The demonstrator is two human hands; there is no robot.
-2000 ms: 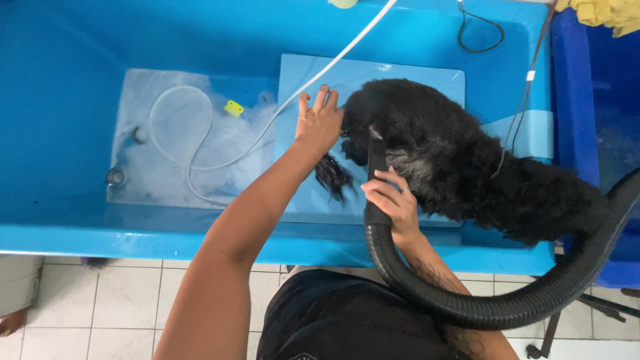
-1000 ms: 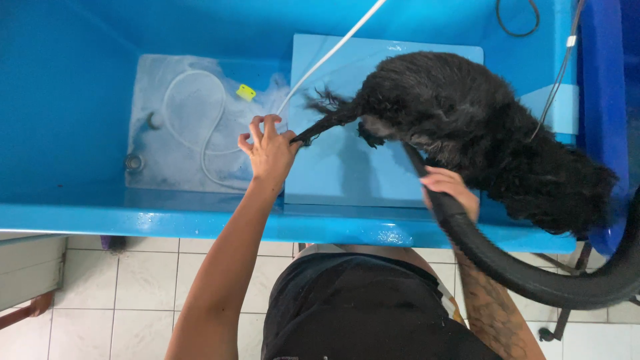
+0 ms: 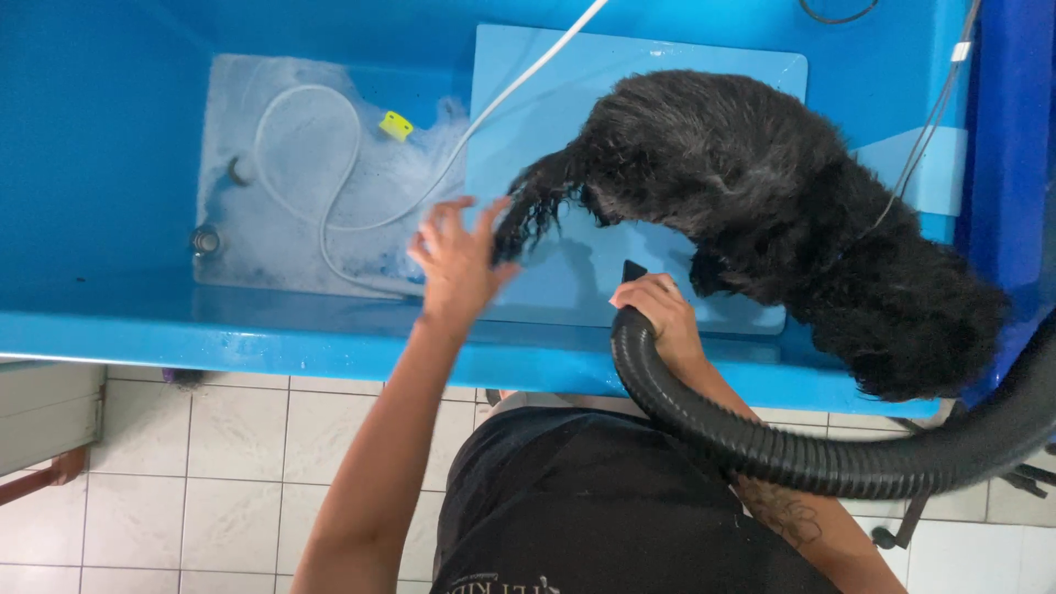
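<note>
A black, curly-haired dog (image 3: 726,165) stands on a light blue platform (image 3: 528,91) inside a blue tub, its head over the rim at the right. Its tail hangs to the left, damp and stringy. Beside the tail tip is my left hand (image 3: 458,252), fingers spread and slightly blurred; whether it touches the hair cannot be told. My right hand (image 3: 664,313) grips the nozzle end of a black ribbed dryer hose (image 3: 742,450), below the dog's belly, with the nozzle tip pointing up. A thin cable tether (image 3: 928,124) runs down to the dog's neck area.
In the tub's left part lie a looped white hose (image 3: 355,165), a yellow plastic piece (image 3: 397,125) and a metal drain fitting (image 3: 205,240), with whitish suds around. The tub's front rim (image 3: 247,342) runs before me. A darker blue container (image 3: 1019,165) stands at the right.
My left hand held the tail stretched out a second ago; its fingers are now spread and the tail hangs lower. The nozzle, against the dog's rear two seconds ago, is now away from the body.
</note>
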